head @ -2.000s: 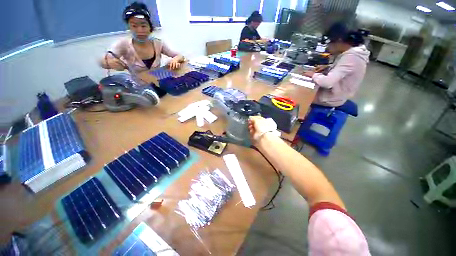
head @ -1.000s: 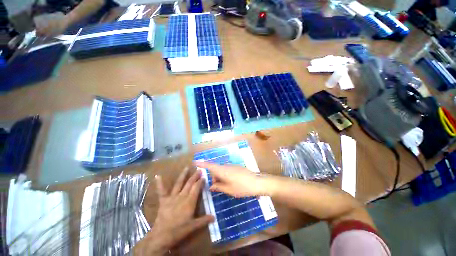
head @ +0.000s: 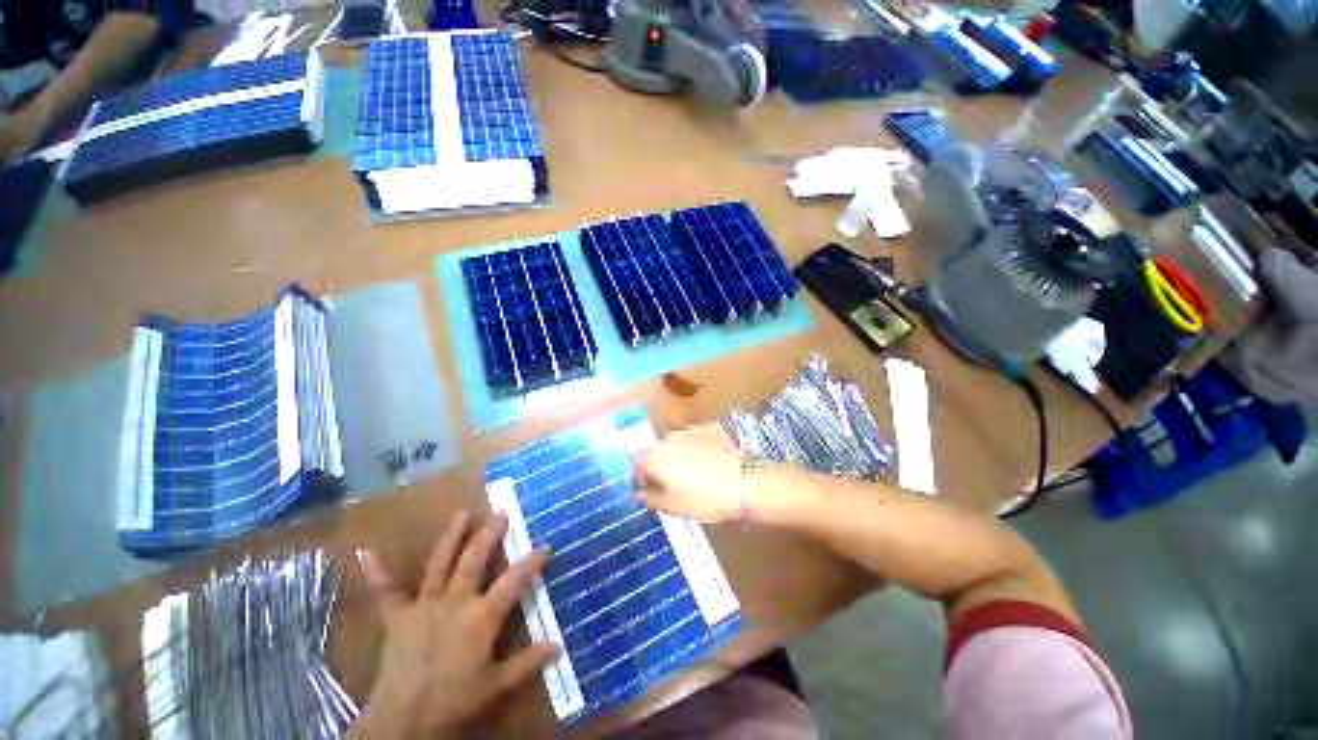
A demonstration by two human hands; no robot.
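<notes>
The blue solar panel (head: 614,557) lies flat in front of me, with thin silvery lines and a white strip along its left and right edges. My left hand (head: 455,629) is bare, fingers spread, with fingertips at the left white strip. My right hand (head: 697,474) is bare, fingers bent together over the upper part of the right white strip; whether it pinches anything is hidden. Long silver ribbons (head: 268,643) lie on white strips at left. A pile of short silver ribbons (head: 821,422) lies just beyond my right wrist.
Dark cell blocks (head: 528,315) stand on a greenish sheet beyond the panel. A curved panel stack (head: 231,419) is at left. A soldering iron stand (head: 863,297) and grey machine (head: 997,268) with a cable are at right. Panel stacks (head: 448,109) and another person's arm (head: 87,72) are farther back.
My right hand was at the grey machine, then at the panel's left strip, and is now at its right strip. My left hand came into view and stays by the left strip. The view has shifted.
</notes>
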